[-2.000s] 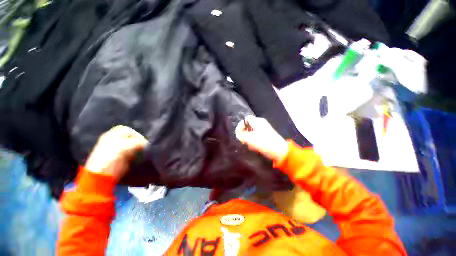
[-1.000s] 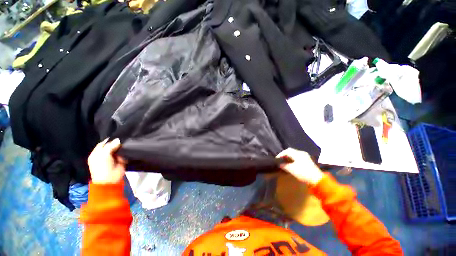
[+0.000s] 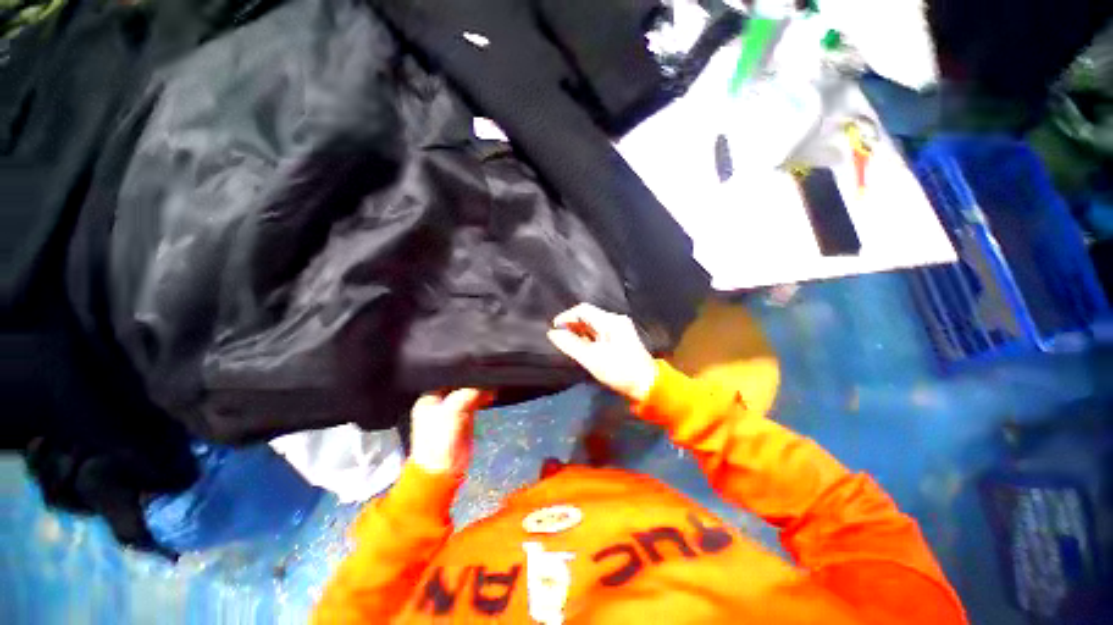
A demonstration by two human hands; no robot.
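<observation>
A black overcoat lies with its shiny, wrinkled black lining facing up. My left hand grips the coat's hem near its middle, with the thumb on top. My right hand is just above the hem, to the right of my left hand, with its fingers curled together. Something small and dark reddish shows at its fingertips; it is too blurred to name. I cannot tell if the right fingers touch the cloth.
A white board at the right bears a smartphone, a small dark oval object and an orange-red tool. Blue baskets stand further right. A yellowish stool is beside my right forearm. White plastic lies below the hem.
My left hand has moved right along the hem, and my right hand has left the hem's right end and moved left. The view has shifted, with the board now higher and further left.
</observation>
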